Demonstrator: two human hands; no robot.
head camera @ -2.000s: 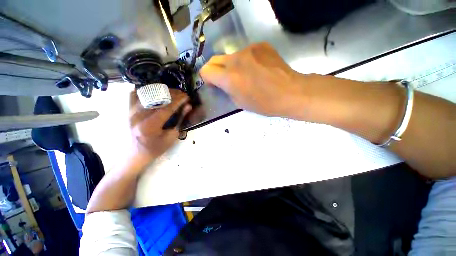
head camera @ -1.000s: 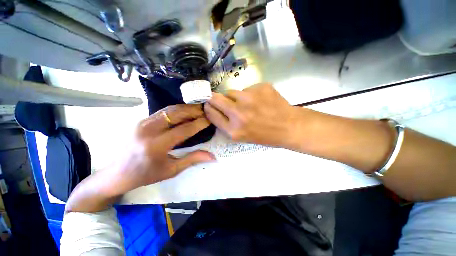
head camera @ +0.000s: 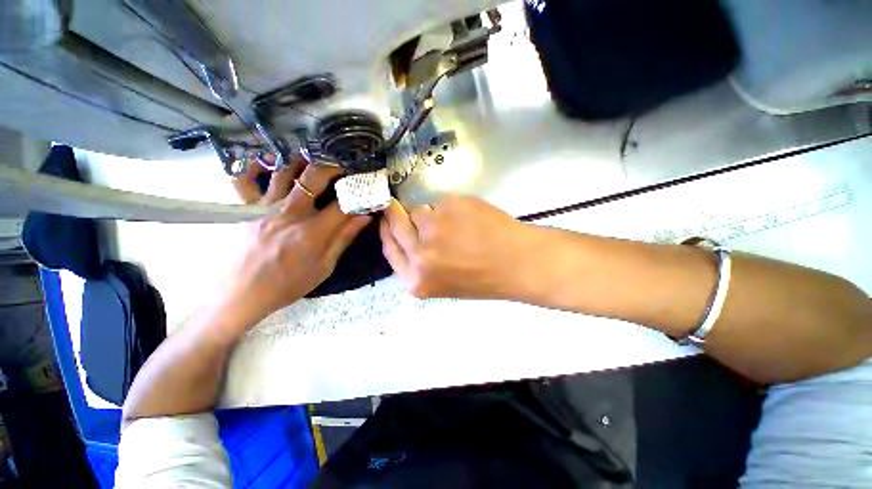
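Observation:
A dark cloth pouch (head camera: 355,265) lies under my hands at the sewing machine, partly hidden by them and by the white ribbed knob (head camera: 364,192). My left hand (head camera: 298,239) lies over the pouch's left part, fingers spread and reaching behind the thread guides; its fingertips are partly hidden. My right hand (head camera: 456,246) pinches the pouch's right edge just below the knob, fingers bent together. The needle plate (head camera: 439,153) shows beside a bright lamp spot, above my right hand. The needle's contact with the cloth is hidden.
The grey machine head (head camera: 316,38) fills the top. A black pad (head camera: 636,57) sits on the metal bed (head camera: 574,158). Dark stacked pouches (head camera: 113,329) lie at the white table's (head camera: 459,344) left end. Blue crates (head camera: 263,447) stand below left. A dark apron (head camera: 497,430) is below the table edge.
Over the last second my left hand has moved up and spread its fingers over the pouch, which is now more covered. My right hand has shifted slightly down and left and still pinches the edge.

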